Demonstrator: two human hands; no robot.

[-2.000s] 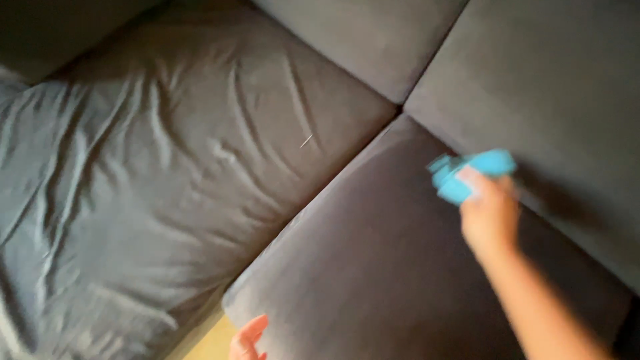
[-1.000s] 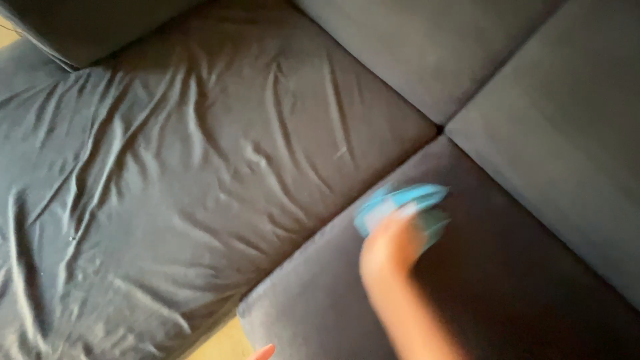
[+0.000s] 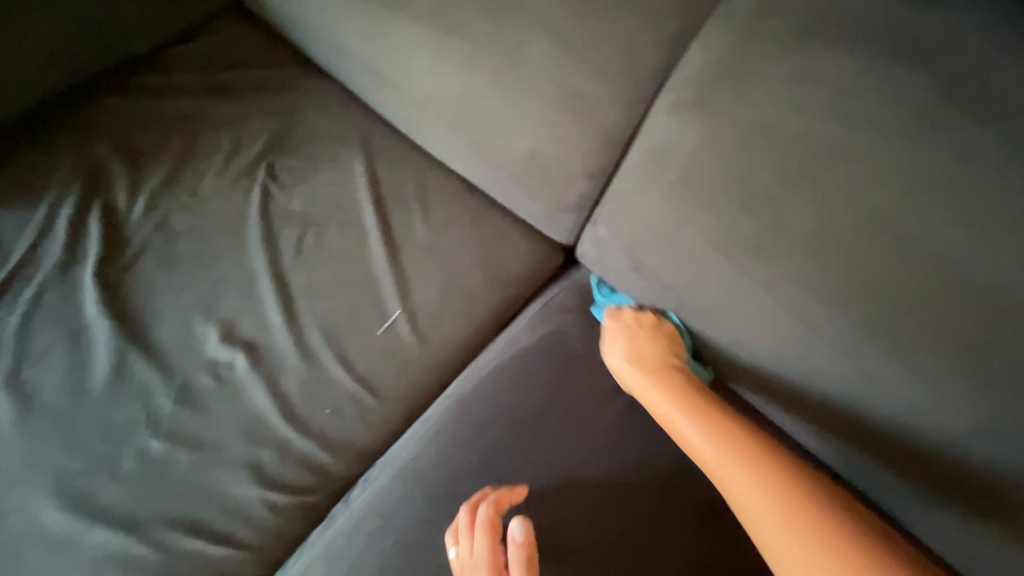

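My right hand (image 3: pixel 644 344) grips a blue cloth (image 3: pixel 612 294), mostly hidden under and behind the fingers. The cloth lies at the back edge of the dark grey seat cushion (image 3: pixel 544 416), against the foot of the right back cushion (image 3: pixel 832 208) and near the corner where the cushions meet. At the bottom middle, my left hand (image 3: pixel 492 532) is over the front part of the same seat cushion, fingers slightly bent and apart, with nothing in it.
On the left is a wrinkled grey seat cushion (image 3: pixel 200 288) with a small thin whitish piece (image 3: pixel 390 322) on it. A second back cushion (image 3: pixel 488 104) stands at the top middle. A dark sofa part (image 3: pixel 72 48) fills the upper left corner.
The right hand with the blue cloth has moved from the middle of the seat cushion to its back edge by the corner. More of the left hand shows than one second ago.
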